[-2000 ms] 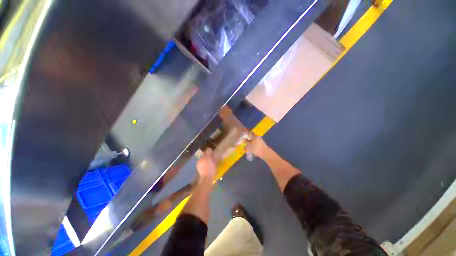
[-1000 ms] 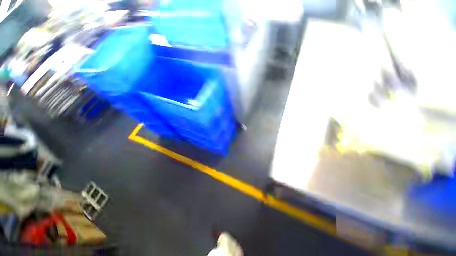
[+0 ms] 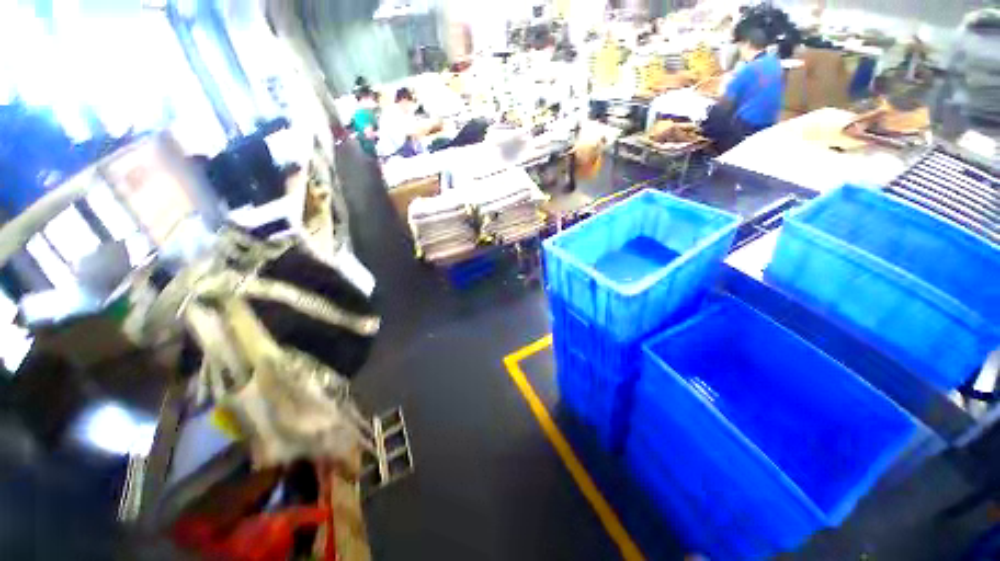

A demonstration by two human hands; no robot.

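Observation:
Neither of my hands shows in the head view. Nearest in front of me on the right stand tall blue plastic bins. One open blue bin is at the lower right, and its inside looks empty. Behind it is a stack of blue bins with an open top. Another open blue bin lies on a rack at the right. The left part of the picture is blurred.
A heap of pale and dark material with a red item is at the left. A yellow floor line runs beside the bins. Flat stacks stand ahead. A person in blue is at the back tables.
The view has swung from the metal ledge and carton, past the bins, to the wider workshop. My hands and the item between them have left the picture. The blue bins now appear at the right.

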